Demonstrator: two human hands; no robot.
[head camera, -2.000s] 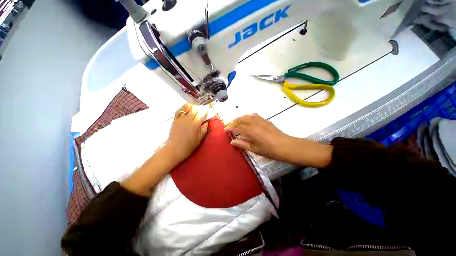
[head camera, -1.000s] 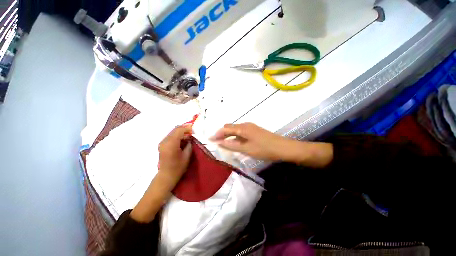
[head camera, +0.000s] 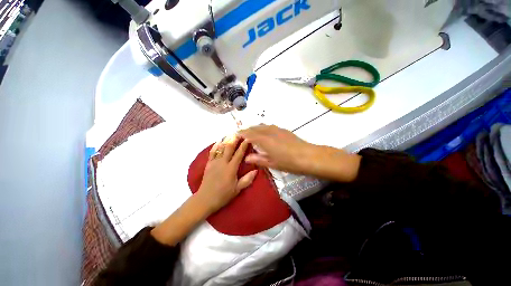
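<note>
The red pocket bag piece lies spread on the white quilted lining, its upper end just below the presser foot and needle. My left hand, with a ring, lies flat on the red piece, thumb apart, fingertips near the needle. My right hand is at the red piece's upper right edge, fingers bent, its fingertips close to my left ones; whether it pinches the cloth is hidden. A narrow dark and pale edge runs down the right side.
The white JACK sewing machine stands over the bed. Scissors with green and yellow loops lie right of the needle. Brown-red checked cloth shows at left beside a pale grey surface. A blue crate with grey-white pieces is at right.
The red piece, folded back and partly lifted a second ago, now lies spread wide. My left hand has moved from gripping its edge to lying flat on it. My right hand has moved closer to the left.
</note>
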